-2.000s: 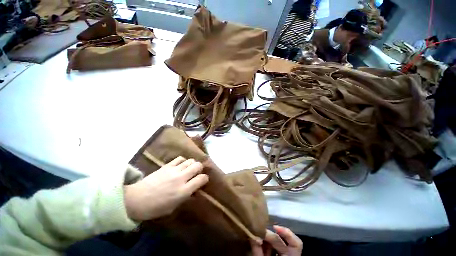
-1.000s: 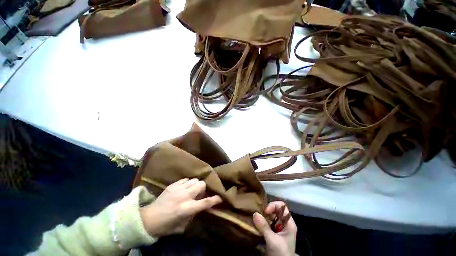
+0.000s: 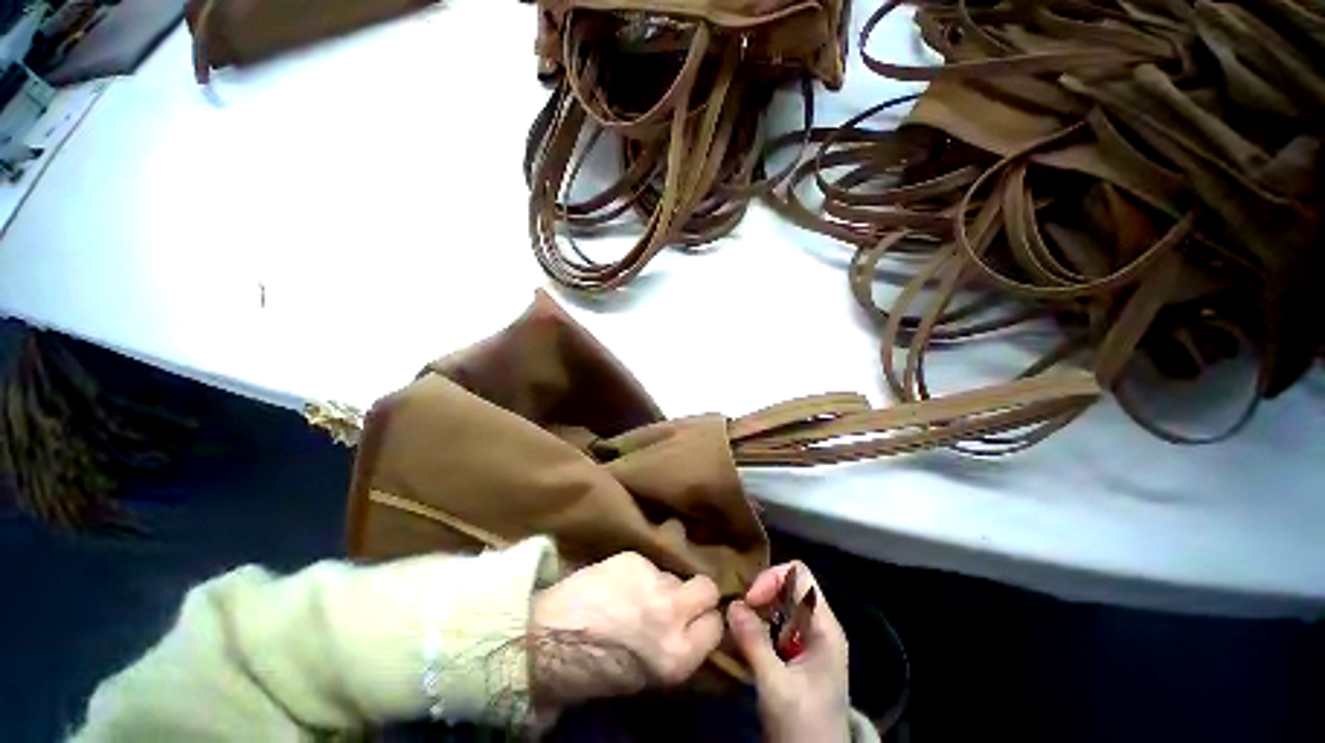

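A brown bag body [image 3: 480, 450] lies over the table's front edge, with a pale tan strip [image 3: 433, 514] on its panel. Its long straps [image 3: 930, 414] stretch right across the table. My left hand [image 3: 632, 621] is closed on the bag's fabric at its lower right part. My right hand [image 3: 796, 653] is beside it, thumb and finger pinching the bag's edge. Small snips [image 3: 793, 613] with dark blades and a red part sit in my right hand. The fingertips of both hands nearly touch; what lies between them is too small to tell.
Stacked bags with hanging strap loops [image 3: 654, 160] lie at the top centre of the white table [image 3: 363, 218]. A large bag pile [image 3: 1163, 160] fills the right. A brown boxy piece [image 3: 291, 26] is at the top left. Brown strands [image 3: 58, 436] show below the table, far left.
My left hand has moved right and down along the bag, close to my right hand, and now grips the fabric. The view has tilted down. The snips have come into sight in my right hand.
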